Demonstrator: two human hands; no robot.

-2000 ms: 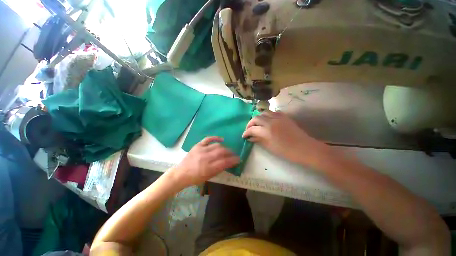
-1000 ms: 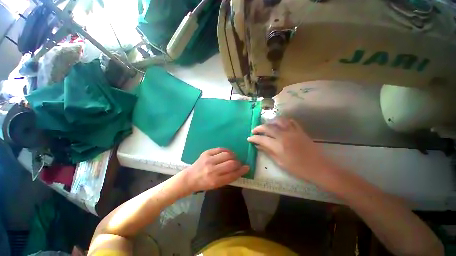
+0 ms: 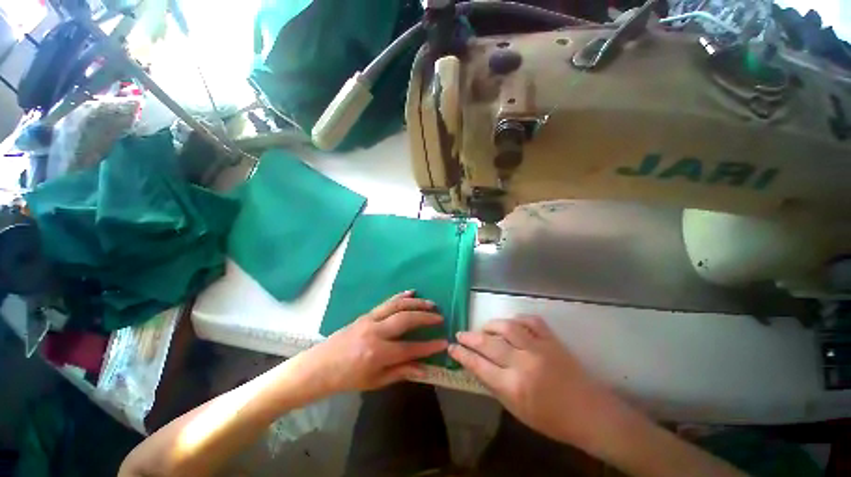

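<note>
A green cut panel [image 3: 387,265] lies flat on the white table, the far end of its right edge under the presser foot and needle [image 3: 462,222]. A folded hem [image 3: 462,279] runs along that right edge. My left hand [image 3: 397,340] lies on the panel's near right part, fingers at the hem. My right hand [image 3: 509,359] has its fingertips at the near end of the hem, touching or almost touching my left fingers. Fingertips partly hide the hem's near end. The sewing machine [image 3: 597,130] with "JARI" lettering stands behind.
A waiting panel [image 3: 294,224] lies left of the sewn one. A pile of green panels [image 3: 121,228] is at far left, with a red cloth [image 3: 76,352] below it. A pale lamp [image 3: 342,112] hangs left of the head, before a larger green cloth heap [image 3: 313,56]. The table's front edge [image 3: 252,345] is near my left forearm.
My right hand has moved from beside the needle down to the near end of the hem. My left hand has stayed near that end. The view has shifted, showing more of the machine's top.
</note>
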